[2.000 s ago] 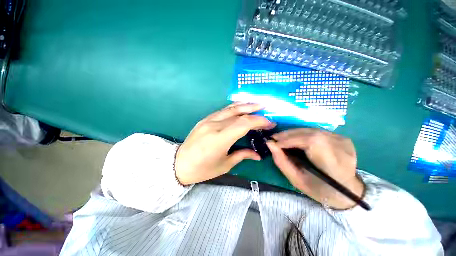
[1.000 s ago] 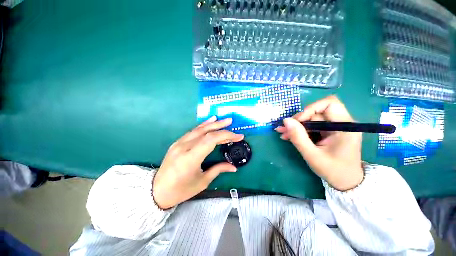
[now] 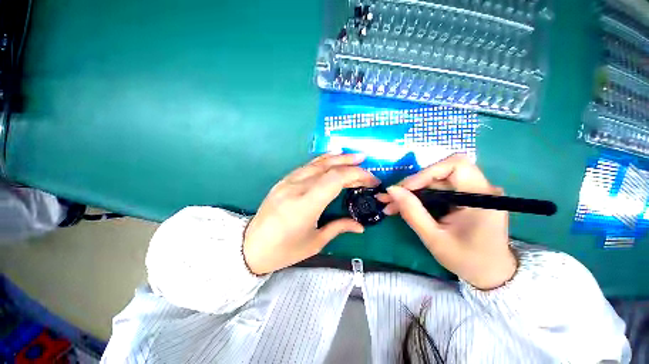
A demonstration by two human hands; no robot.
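A black round housing (image 3: 365, 206) lies near the mat's front edge, with small light details on its face. My left hand (image 3: 302, 211) holds it between thumb and fingers from the left. My right hand (image 3: 459, 219) holds black tweezers (image 3: 512, 204) like a pen, lying nearly level. The tweezer tips are at the housing's right side, partly hidden by my fingers. The blue adhesive sheet (image 3: 441, 134) with rows of small white squares lies just beyond my hands, with bright glare on it.
A clear component tray (image 3: 434, 60) with a few dark pieces at its left lies beyond the blue sheet. A second clear tray (image 3: 626, 85) and a second blue and white sheet (image 3: 613, 195) are at the right. Dark equipment (image 3: 11, 64) stands at the far left. A light sleeve (image 3: 32, 213) shows at left.
Since one second ago, my right hand and the tweezers have moved from the blue sheet's lower edge to the housing. My left hand still holds the housing. The whole view has shifted and tilted slightly.
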